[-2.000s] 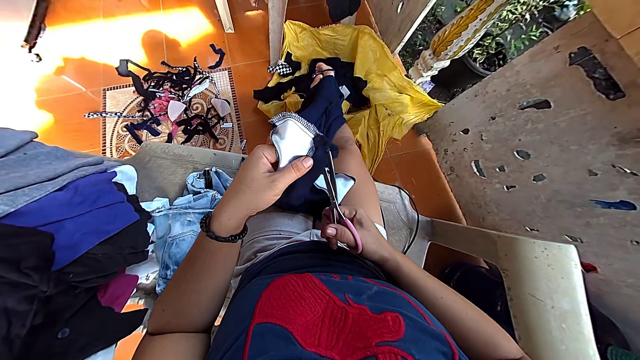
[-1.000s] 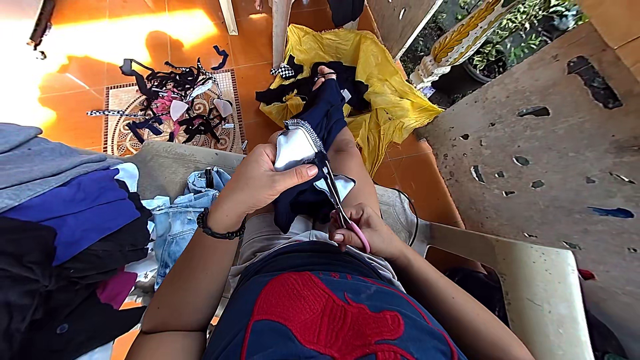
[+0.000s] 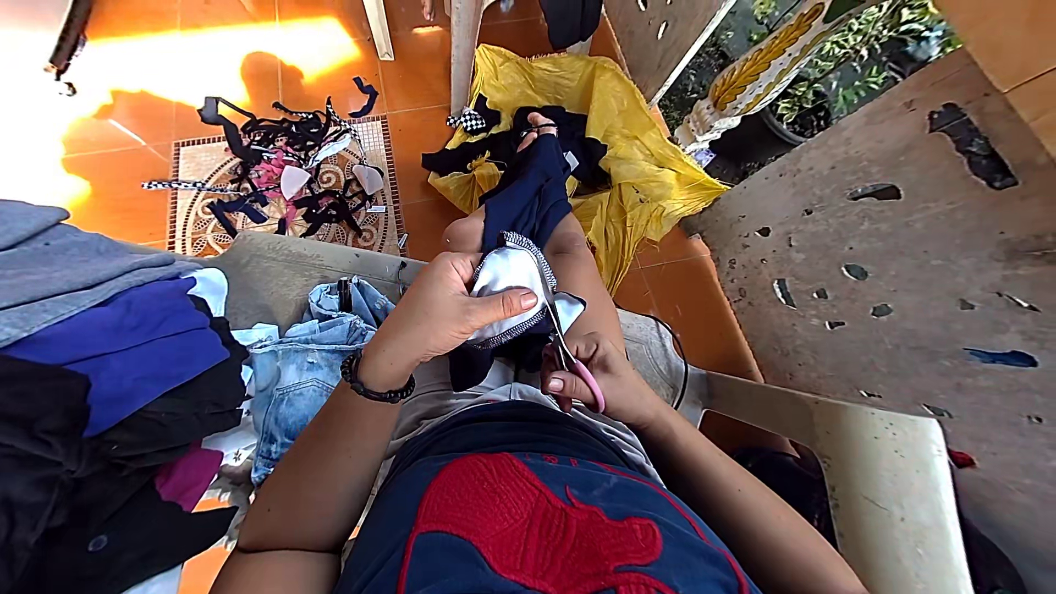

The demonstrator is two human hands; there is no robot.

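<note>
My left hand (image 3: 450, 309) grips a white fabric piece with dark zigzag-stitched edging (image 3: 505, 285), its thumb pressed on top. This piece is joined to or lies on a navy garment (image 3: 528, 194) stretched along my leg toward my foot. Pink-handled scissors (image 3: 587, 381) are in my right hand (image 3: 598, 375), below and right of the piece. Their blades run up along the right edge of the white piece; how far they are parted is hard to tell. Another pale flap (image 3: 569, 312) shows just right of the blades.
Folded clothes (image 3: 115, 346) and light-blue denim (image 3: 297, 388) lie at left. Cut fabric strips (image 3: 289, 165) are heaped on the patterned floor tile. A yellow sack (image 3: 652, 181) with dark cloth lies around my foot. A chair armrest (image 3: 767, 400) and a holed board (image 3: 899, 247) stand at right.
The white piece in my left hand has turned and now shows more of its face, with the stitched edge curving around it. The scissors stay in my right hand, along its right side.
</note>
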